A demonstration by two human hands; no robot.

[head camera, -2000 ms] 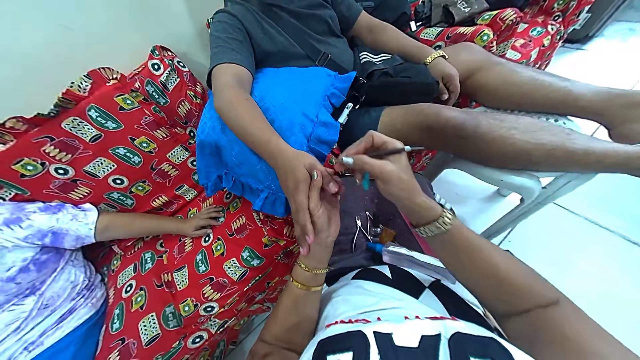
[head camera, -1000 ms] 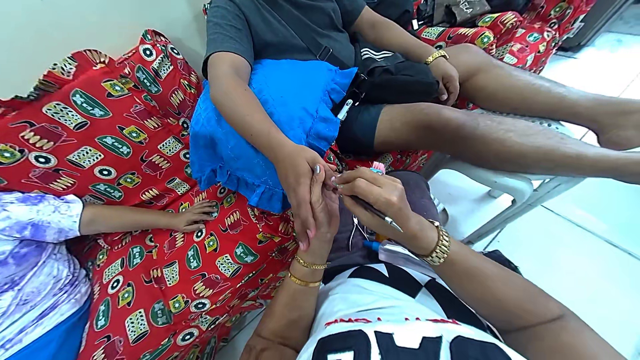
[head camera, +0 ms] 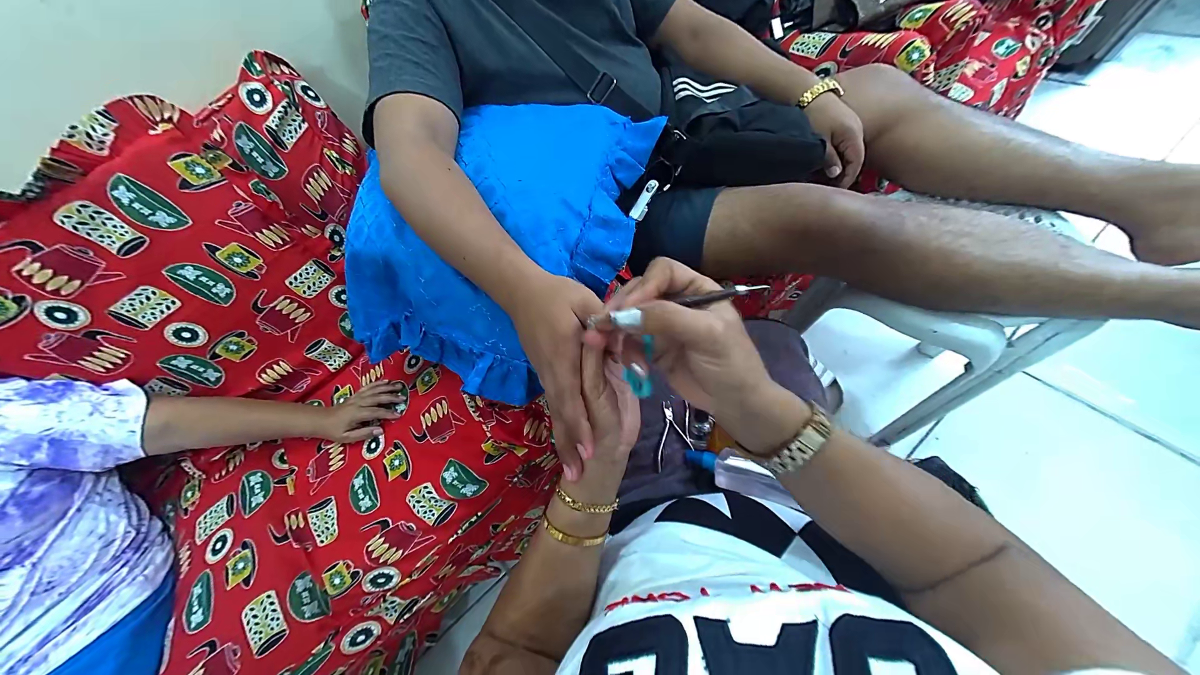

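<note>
My left hand (head camera: 609, 403), palm up below two gold bracelets, holds the hand of a seated person (head camera: 560, 347) from beneath. In my right hand (head camera: 698, 342), a slim dark-handled tool (head camera: 717, 296) is pinched, its rear end pointing right; its working tip is hidden at the person's fingers. A teal loop-shaped object (head camera: 638, 378) hangs under my right fingers; what it is I cannot tell. Metal nippers (head camera: 671, 433) lie on a dark cloth (head camera: 647, 473) over my lap, beside a clear bottle with a blue cap (head camera: 750, 478).
The person's forearm rests on a blue ruffled pillow (head camera: 525, 206). Their legs lie across a white plastic chair (head camera: 947, 328). Another person's hand (head camera: 366, 412) rests on the red patterned sofa cover (head camera: 281, 487) at left. A black bag (head camera: 750, 141) sits on the seated person's lap.
My right hand has turned since one second ago: the tool's rear end, which pointed down to the right, now points right and slightly up. My left hand keeps its hold on the person's hand.
</note>
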